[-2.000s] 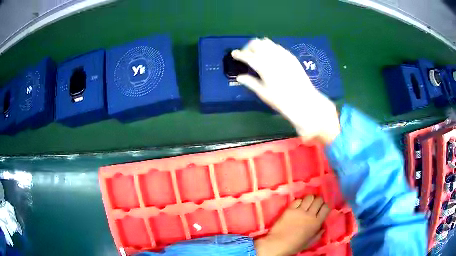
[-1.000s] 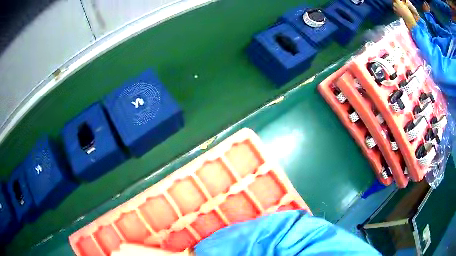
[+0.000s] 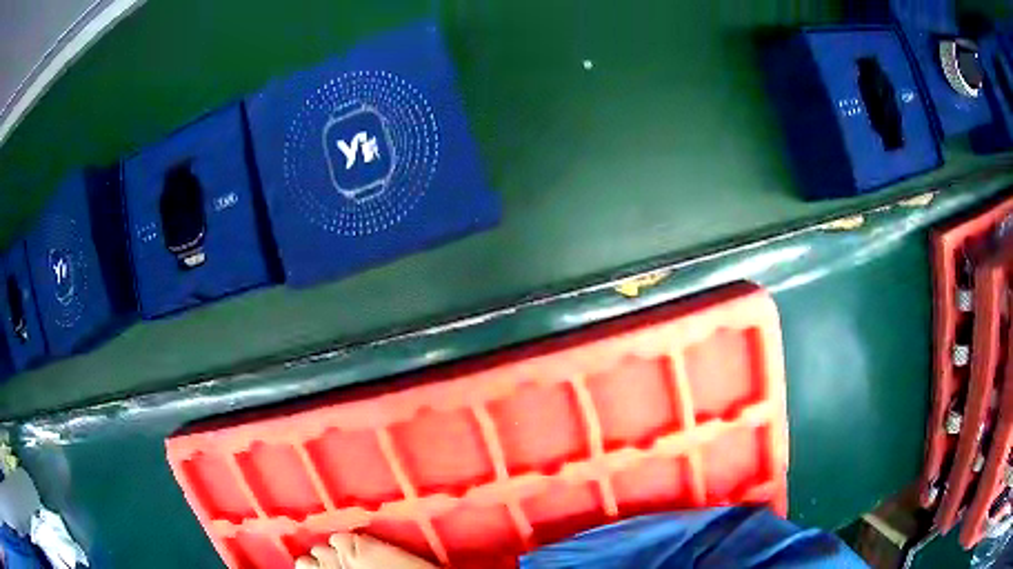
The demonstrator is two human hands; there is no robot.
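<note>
The red-orange blister tray (image 3: 544,417) lies on the bench in front of me, its visible pockets empty. My right hand (image 3: 361,552) seems to be the one over the tray's lower left, cut off by the bottom edge. Its fingertips are hidden, so its grip cannot be told. A blue sleeve (image 3: 689,542) covers the tray's lower right. My left hand is not seen. On the belt, a dark blue box base (image 3: 228,239) holds a black watch (image 3: 183,211), beside a lid (image 3: 417,228) with a white logo.
More blue boxes (image 3: 94,278) stand at the far left. At the right are a box base (image 3: 828,122) with a dark watch or recess and a metal-rimmed watch (image 3: 961,67) on another box. Red watch trays (image 3: 944,367) are at the right edge, white crumpled material (image 3: 50,533) lower left.
The view swung right, then partly back. The gloved right hand has left the box on the belt. The centre box pair is out of view, and the arm now lies low over the tray.
</note>
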